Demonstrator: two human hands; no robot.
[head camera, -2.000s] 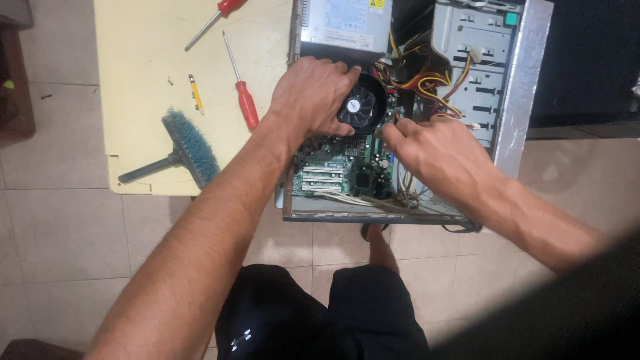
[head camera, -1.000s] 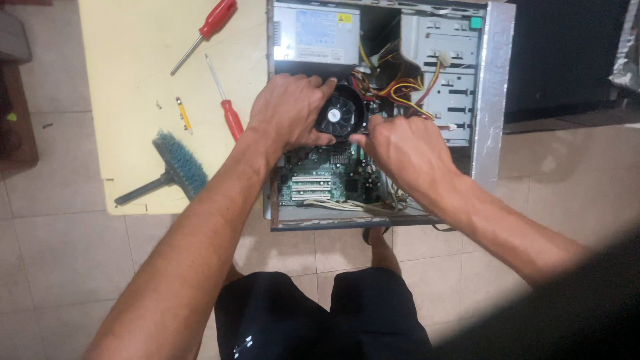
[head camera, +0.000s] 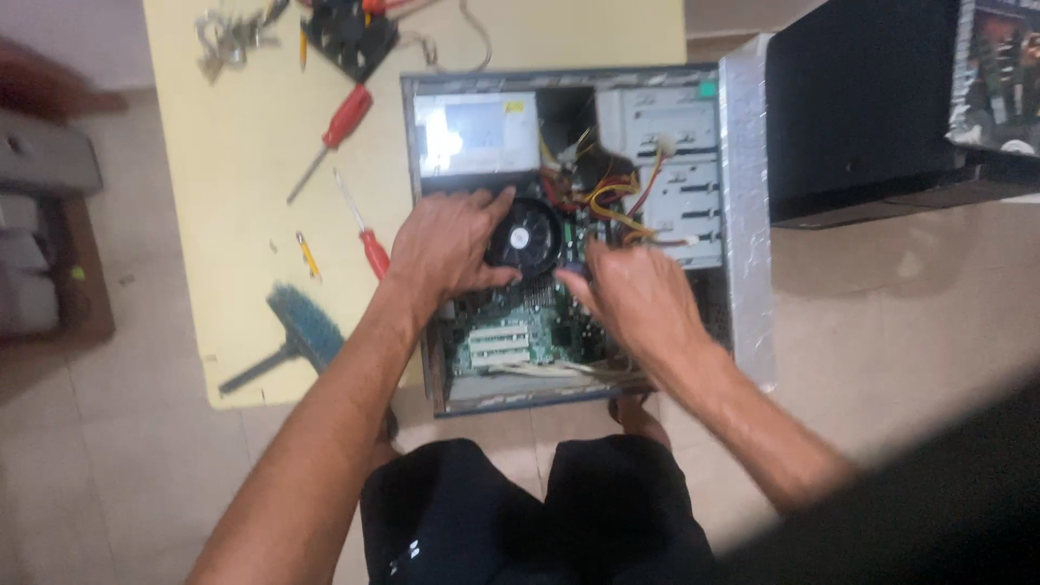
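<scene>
An opened desktop computer case (head camera: 585, 79) lies on its side on a pale yellow table. Inside it, a round black CPU cooler fan (head camera: 524, 237) sits over the green motherboard (head camera: 561, 333). My left hand (head camera: 459, 240) rests at the fan's left side, thumb and fingers spread around its rim. On the other side my right hand (head camera: 638, 288) is at the fan's lower right edge, its thumb near a small dark part; whether it grips that part is unclear. Above the fan is the metal power supply (head camera: 475, 134), and yellow and red power cables (head camera: 613, 195) run to the right of it.
Two red-handled screwdrivers (head camera: 348, 118) (head camera: 374, 252), a yellow cutter-like tool (head camera: 309, 256) and a blue-bristled brush (head camera: 305, 325) lie left of the case. A loose black case fan (head camera: 351, 36) and a bunch of keys (head camera: 230, 41) are at the back. Another black computer case (head camera: 861, 106) stands at right.
The view has shifted, bringing the loose fan and keys into sight. Both hands remain around the cooler fan, with no plain change in their hold.
</scene>
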